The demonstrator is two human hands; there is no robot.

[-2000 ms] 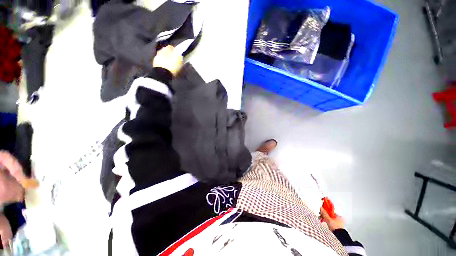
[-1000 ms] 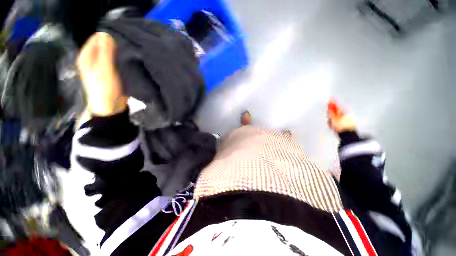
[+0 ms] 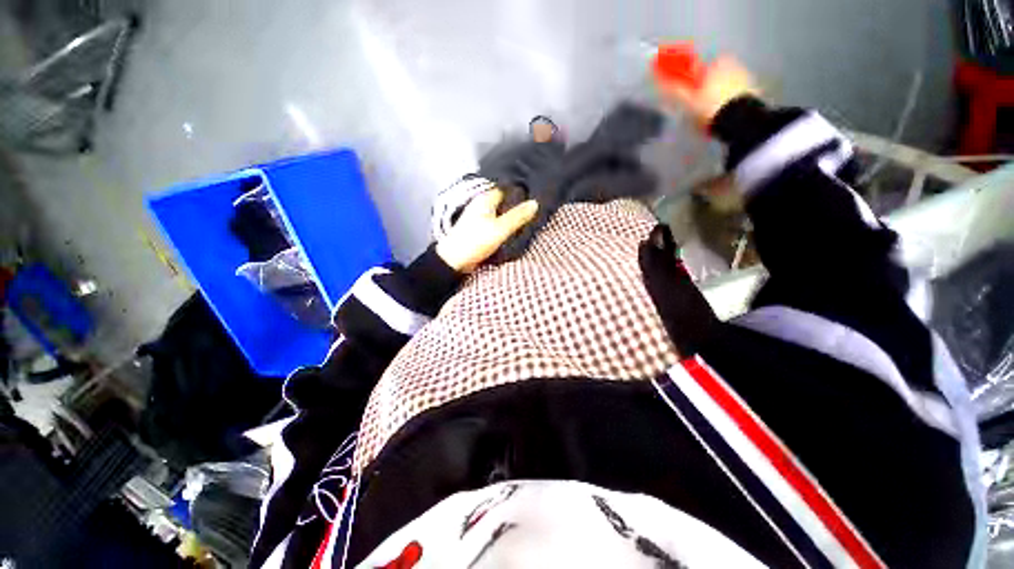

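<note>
Dark grey trousers (image 3: 600, 153) hang in front of the checked skirt, near the upper middle of the view, with white edging by my left hand. My left hand (image 3: 487, 228) is on the trousers at their left end, fingers together over the cloth. My right hand (image 3: 728, 87) is raised at the upper right, closed around red-handled scissors (image 3: 678, 69). The scissors are blurred and their blade does not show clearly. They are just above the right end of the trousers.
A blue tote (image 3: 350, 206) with dark bagged pieces is on the floor to the left. A red stool (image 3: 984, 106) is at the upper right. A pale table edge (image 3: 967, 217) and plastic-covered dark packs (image 3: 984, 322) are at the right. A metal frame (image 3: 100, 83) is at the upper left.
The view has turned, so the white table is gone from the left. The trousers have moved from the left side to in front of the skirt. My right hand has risen with the scissors.
</note>
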